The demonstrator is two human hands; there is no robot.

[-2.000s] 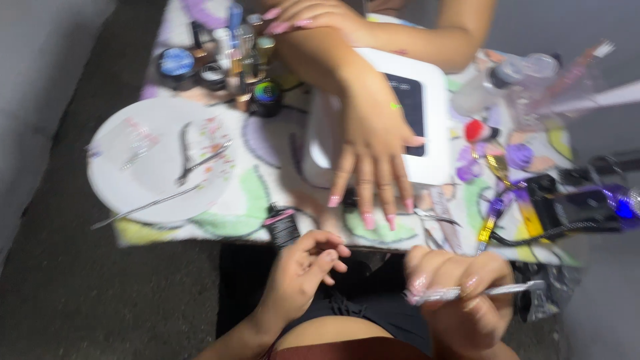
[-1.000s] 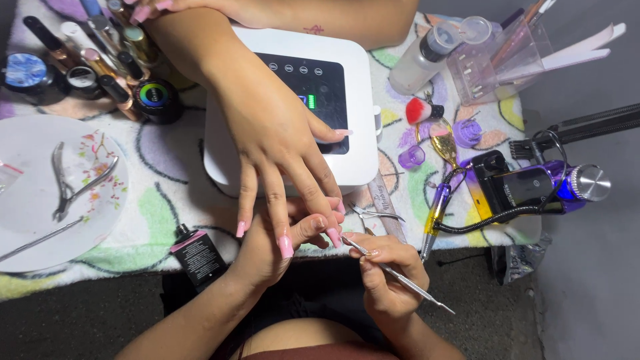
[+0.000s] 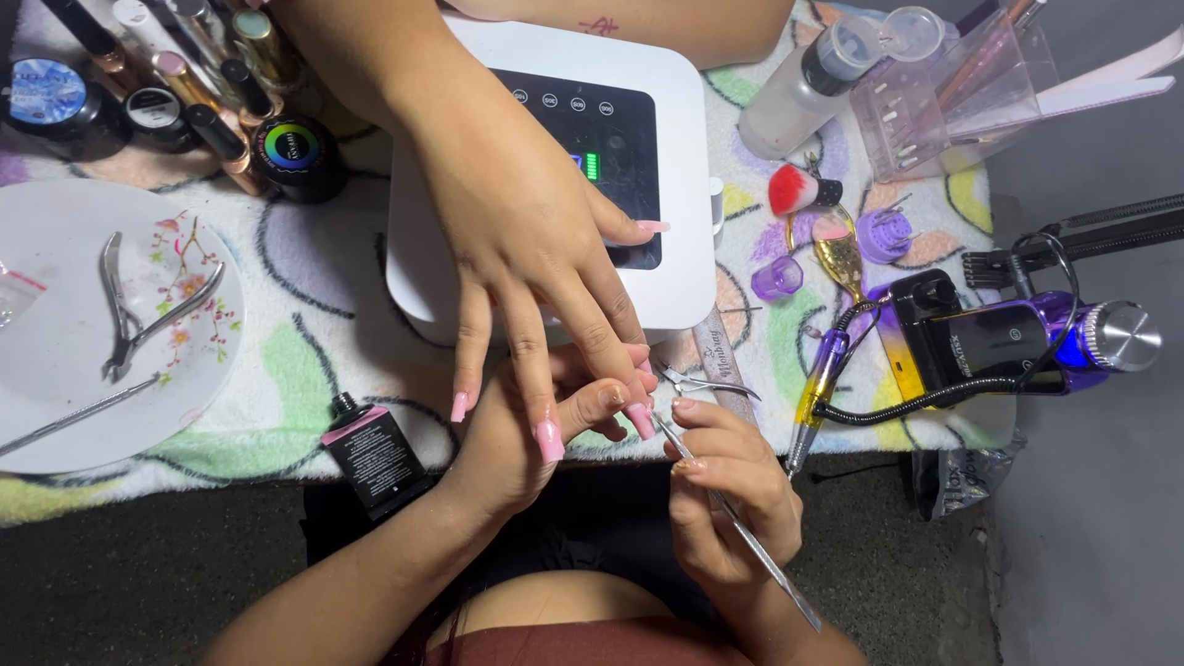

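Observation:
My left hand point(image 3: 527, 430) holds a finger of another person's hand point(image 3: 536, 222), whose long nails are pink. My right hand point(image 3: 735, 481) grips a slim metal cuticle pusher point(image 3: 763, 555), its tip beside a pink nail point(image 3: 640, 420) of that hand. The other person's hand rests over a white nail lamp point(image 3: 684, 185) with a lit display. A black bottle with a pink band point(image 3: 375, 458) lies near my left wrist. Cuticle nippers point(image 3: 708, 384) and a nail file point(image 3: 726, 356) lie just beyond my right fingers.
At left, a floral plate point(image 3: 55, 222) holds nippers point(image 3: 125, 338) and a metal tool point(image 3: 79, 416); polish bottles and jars point(image 3: 298, 157) stand behind. At right are a red brush point(image 3: 795, 190), a pump bottle point(image 3: 795, 92), a clear organizer point(image 3: 906, 111) and a nail drill unit point(image 3: 990, 342) with its cord.
Two seconds ago my hands were apart below the other person's hand; my left hand has since taken hold of a finger, and the pusher has come to the nail. The view has shifted closer.

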